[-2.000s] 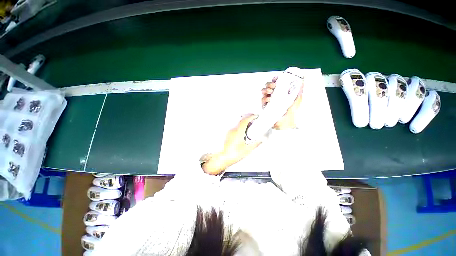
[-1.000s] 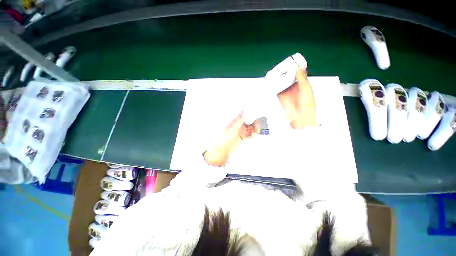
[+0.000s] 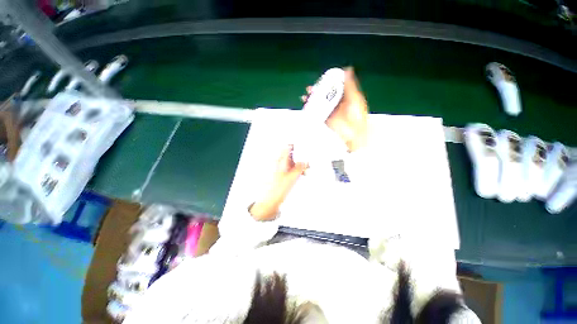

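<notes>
A white thermometer-like device (image 3: 321,104) is held tilted above the white mat (image 3: 405,183), its rounded head up over the mat's far edge. My right hand (image 3: 352,117) wraps the device's upper part from the right. My left hand (image 3: 281,183) is at the device's lower end, fingers bent against it; the overexposed white hides the exact contact. A small grey-blue label or film (image 3: 340,171) lies on the mat just right of my left hand's fingers.
White devices (image 3: 484,161) stand in a row at right; one more (image 3: 505,88) lies on the green belt (image 3: 405,76). At left are a translucent parts tray (image 3: 76,142), devices on the belt, and a carton (image 3: 101,253) of devices. Another carton (image 3: 484,300) is below right.
The device and my right hand have moved left and the device is more upright. My left hand has moved up slightly. The view has shifted, blurring the surroundings.
</notes>
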